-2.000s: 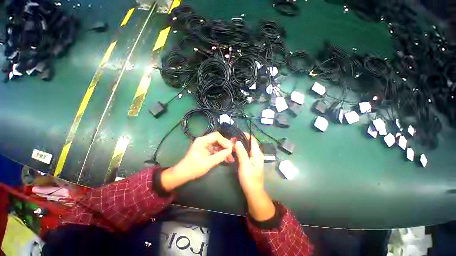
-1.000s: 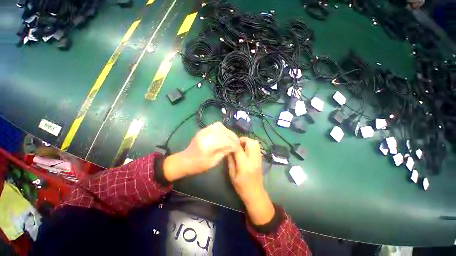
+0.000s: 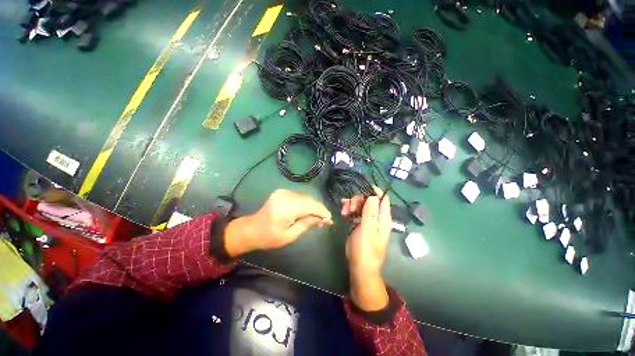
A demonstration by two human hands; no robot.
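Coiled black cables [image 3: 338,90] lie in a heap in front of me, with square modules and white label faces [image 3: 401,167] along the near side. My left hand [image 3: 282,221] is left of the nearest coils, thumb and fingertips pinched together at a tiny pale tip; whether it holds a cable end I cannot tell. My right hand [image 3: 369,226] is around the near edge of a black coil [image 3: 348,184], fingers pointing up. Another coil [image 3: 301,157] lies just above my left hand, with a lead running left to a dark module [image 3: 225,206].
More cables [image 3: 585,153] are heaped along the right side, and a separate black pile [image 3: 83,21] is at the upper left. Yellow-black tape [image 3: 139,104] runs along the seam. A white label [image 3: 63,163] is near the table edge. A red bin [image 3: 83,233] is at lower left.
My hands were together and are now apart, the left further left and the right further right. The coil by my right hand shows more. The view has shifted, so the table contents appear lower.
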